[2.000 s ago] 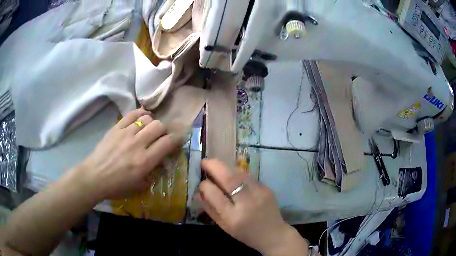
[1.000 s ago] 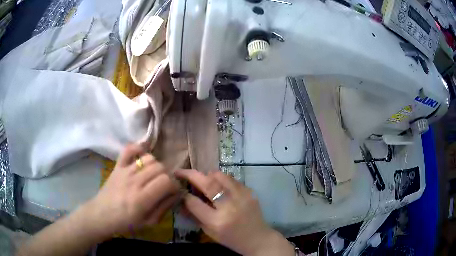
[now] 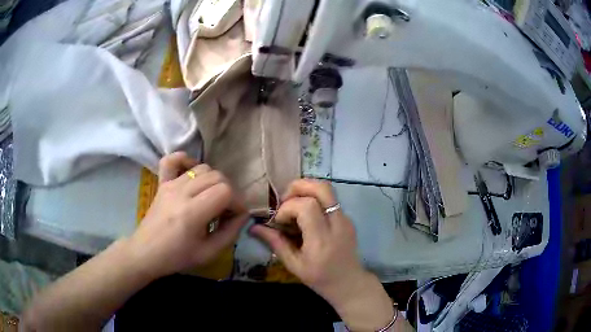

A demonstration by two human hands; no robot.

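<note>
A beige strip point(image 3: 283, 139) runs from under the machine head toward me. Beige inner cloth point(image 3: 233, 146) lies along its left side, and their near ends meet between my hands. My left hand point(image 3: 191, 217) pinches the inner cloth's near edge. My right hand point(image 3: 311, 227) pinches the strip's near end. The pale grey-white garment panel point(image 3: 84, 123) spreads to the left, its edge reaching my left hand. The presser foot point(image 3: 264, 91) is dark and blurred, above the cloth; whether it is down I cannot tell.
The white sewing machine point(image 3: 440, 58) arches over the right side. Stacked strips point(image 3: 440, 162) with dark edges lie right of the needle, with dark snips point(image 3: 488, 203) beyond them. Loose thread lies on the bed. A control panel point(image 3: 551, 32) is upper right. Layered sewn pieces point(image 3: 123, 26) lie upper left.
The inner cloth's near edge has come beside the strip's near end. My hands, apart two seconds ago, are now close together at these edges. The whole view has also shifted.
</note>
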